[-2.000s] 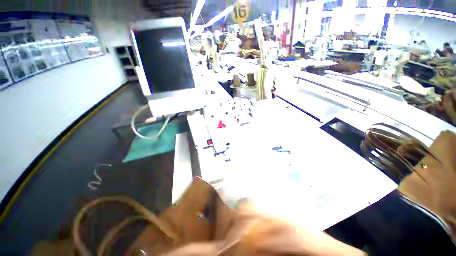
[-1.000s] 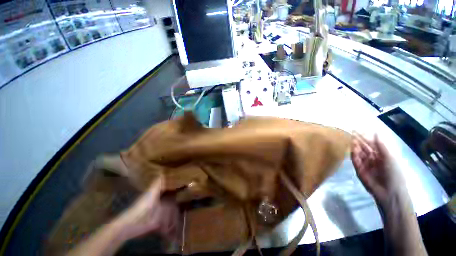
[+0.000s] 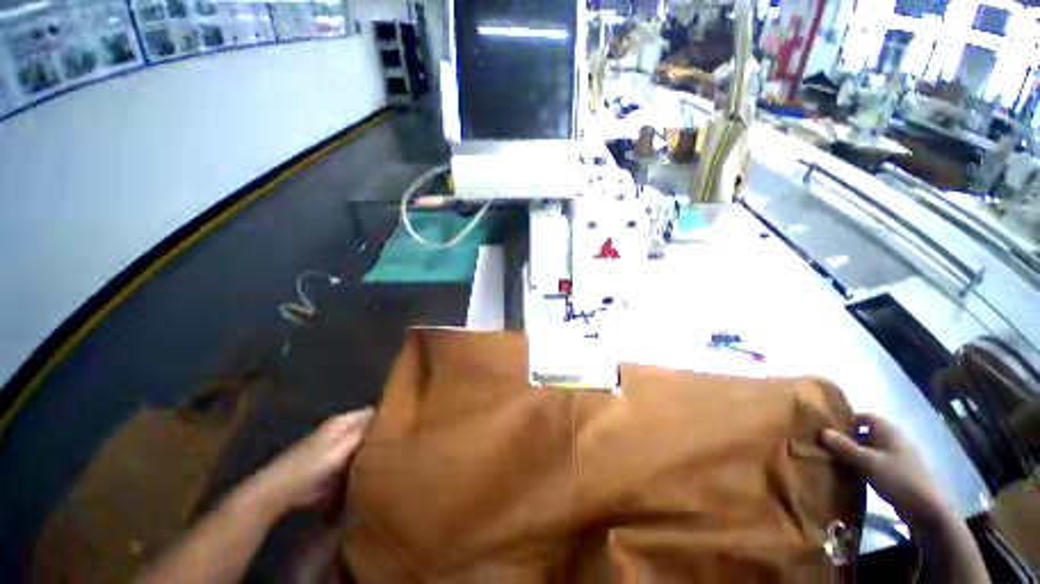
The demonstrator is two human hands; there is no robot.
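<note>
A large tan-brown bag body panel (image 3: 502, 456) is spread between my hands in front of the sewing machine head (image 3: 604, 251), which is white with a red logo. The panel's far edge lies at the front of the machine's white arm. My left hand (image 3: 331, 456) holds the panel's left side, its fingers partly hidden by the panel. My right hand (image 3: 884, 456) grips the right edge, thumb on top. A shiny metal stud (image 3: 838, 544) shows below my right hand.
A dark-screened monitor (image 3: 516, 74) stands behind the machine. Thread snips (image 3: 736, 346) lie on the white table (image 3: 787, 302). Green cloth (image 3: 428, 249) is at the left. Brown pieces (image 3: 148, 479) are at lower left, and more brown material (image 3: 1015, 519) is at the right edge.
The brown bag has gone from bunched and blurred to spread flat. My right hand, open beside it before, now grips its right edge. The straps that hung in front no longer show there.
</note>
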